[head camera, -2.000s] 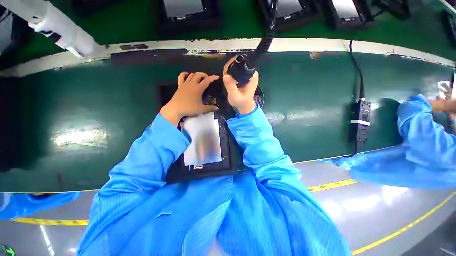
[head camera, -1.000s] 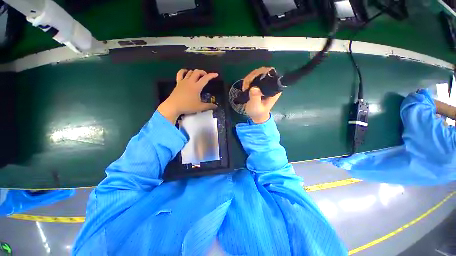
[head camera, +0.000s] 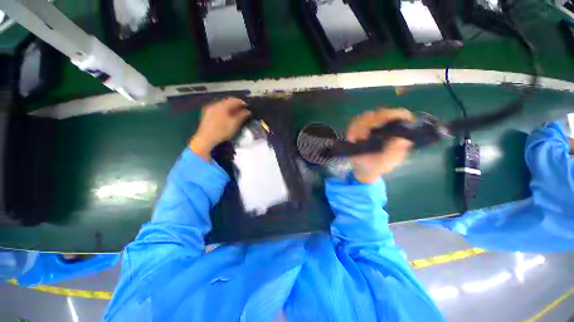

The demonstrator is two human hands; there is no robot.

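The open tablet device [head camera: 261,176], a silver-white rectangle in a black surround, lies in a black foam tray [head camera: 292,179] in front of me. My left hand [head camera: 220,126] is at the device's far left corner; its fingertips are blurred and their hold is unclear. My right hand [head camera: 381,148] holds the black electric screwdriver [head camera: 393,133] nearly level, slanted over the bench, with its tip end near the round mesh-like screw dish [head camera: 318,143]. The dish sits just right of the tray. Hand and screwdriver are motion-blurred.
More devices in black trays [head camera: 228,31] stand beyond the whitish rail [head camera: 377,80]. A white tubular arm [head camera: 94,56] is at upper left. A black box with a white band [head camera: 467,170] lies at right. A person's blue sleeve [head camera: 547,163] is at far right. A black stack [head camera: 28,170] is at left.
My right hand has moved right with the screwdriver, which has tipped from upright to nearly level. My left hand has shifted slightly left, uncovering more of the device's far end. The view has shifted.
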